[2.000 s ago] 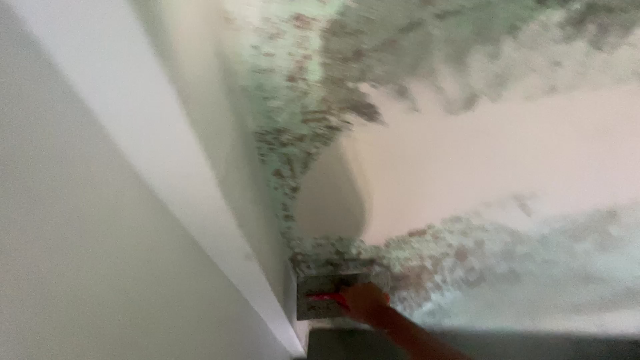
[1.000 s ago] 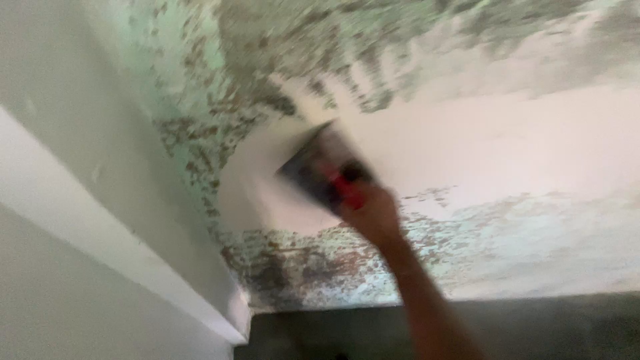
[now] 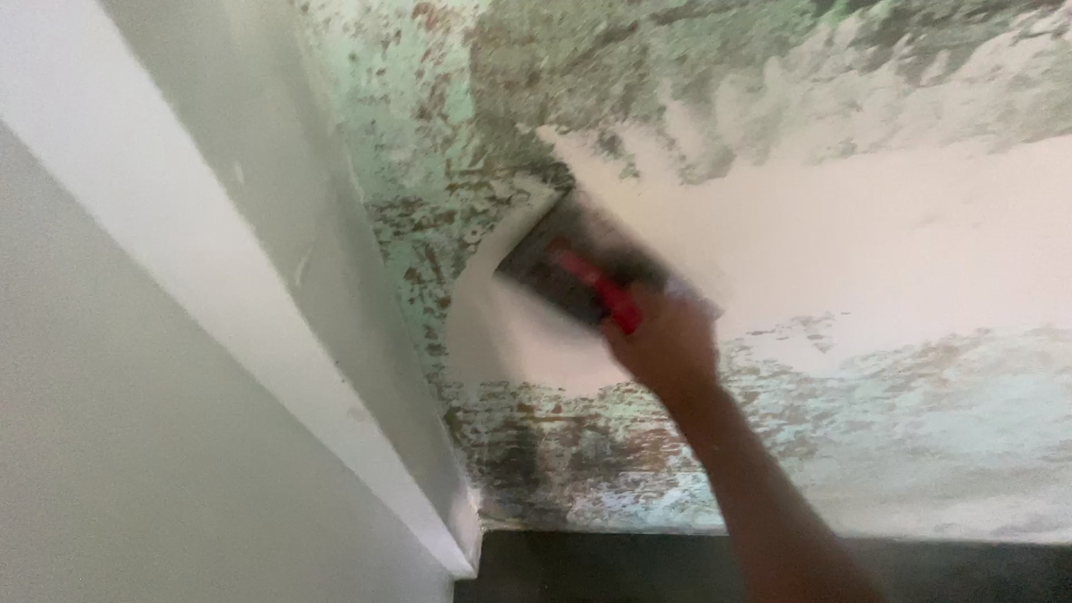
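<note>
My right hand (image 3: 670, 339) grips the red handle (image 3: 599, 286) of a rectangular plastering trowel. The trowel's dark blade (image 3: 544, 272), blurred by motion, lies over the left part of a smooth, pale plaster band (image 3: 871, 243). I cannot tell whether the blade touches it throughout. Around the band, the surface (image 3: 427, 126) is rough and mottled, with green, grey and brown patches. My forearm reaches in from the lower right. My left hand is out of view.
Along the left runs a grey-green strip (image 3: 293, 201) with a white ledge-like band (image 3: 226, 243) beside it and a plain grey surface (image 3: 126, 402) beyond. These meet the mottled surface at a corner near the bottom. A dark surface (image 3: 603, 569) borders the lower edge.
Two seconds ago my right hand and the trowel were by the lower corner. They have moved away from it onto the pale band. The view has shifted too.
</note>
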